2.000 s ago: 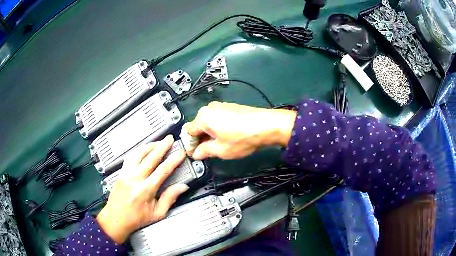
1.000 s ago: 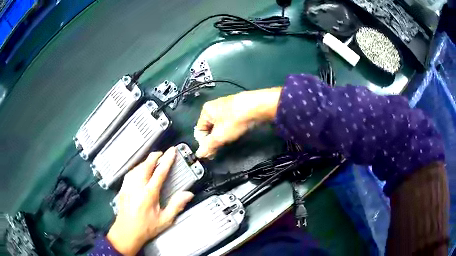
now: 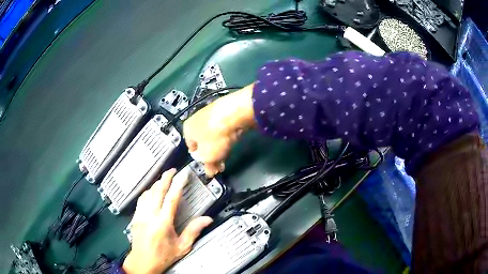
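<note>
Several light-grey ribbed power adapters lie side by side on the green bench: one at the far left [image 3: 113, 136], one beside it [image 3: 140, 163], one under my hands [image 3: 199, 197] and one nearest me [image 3: 222, 247]. My left hand [image 3: 163, 222] lies flat on the third adapter with fingers spread. My right hand [image 3: 215, 134] has its fingers curled down at that adapter's upper right end; its fingertips touch the end area, and whether they hold something is hidden. Two loose grey end caps [image 3: 174, 100] [image 3: 212, 76] lie beyond my right hand.
Bundled black cords [image 3: 265, 20] lie at the back, with more at right and lower left. A mains plug [image 3: 330, 225] hangs near the bench edge. A white-block tool [image 3: 364, 42], screw dish [image 3: 402, 37] and end cap tray [image 3: 425, 13] are at upper right. Blue plastic lies right.
My right hand has moved from beside the third adapter's end onto it. My left hand remains on that adapter. The view has shifted, with the screw dish now partly behind my right sleeve.
</note>
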